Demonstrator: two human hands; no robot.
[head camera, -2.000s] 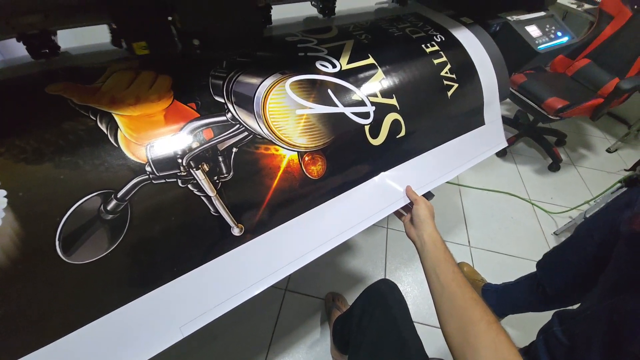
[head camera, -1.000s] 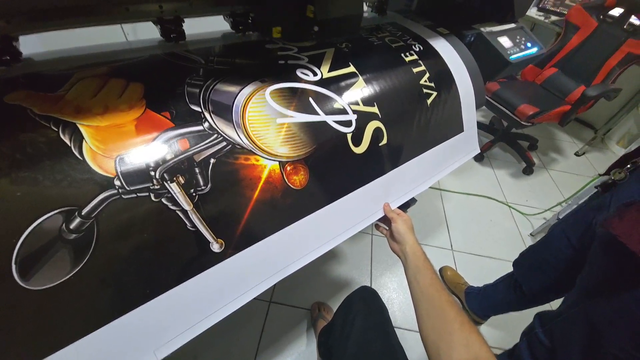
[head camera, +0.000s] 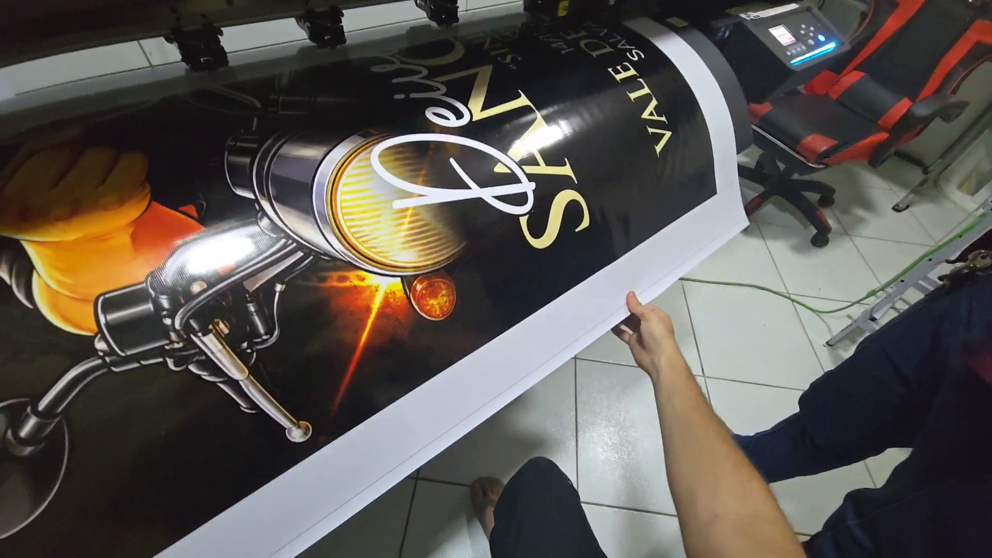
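Note:
A large glossy printed banner (head camera: pixel 589 287) with a white border hangs from a wide-format printer (head camera: pixel 256 31) and spans most of the view. It shows a motorcycle headlight, handlebar and mirror, with large lettering. My right hand (head camera: pixel 647 329) grips the banner's white front edge, thumb on top and fingers curled underneath. The fingers below the edge are partly hidden. My left hand is out of the frame.
The printer's lit control panel (head camera: pixel 798 39) is at the upper right, with a red and black swivel chair (head camera: pixel 845 108) beside it. A person in dark trousers (head camera: pixel 876 387) stands at the right. A green cable (head camera: pixel 775 294) crosses the white tiled floor near a metal ladder (head camera: pixel 891 298).
My right hand keeps its hold on the banner's white edge. The view has shifted slightly. Otherwise the banner looks much the same.

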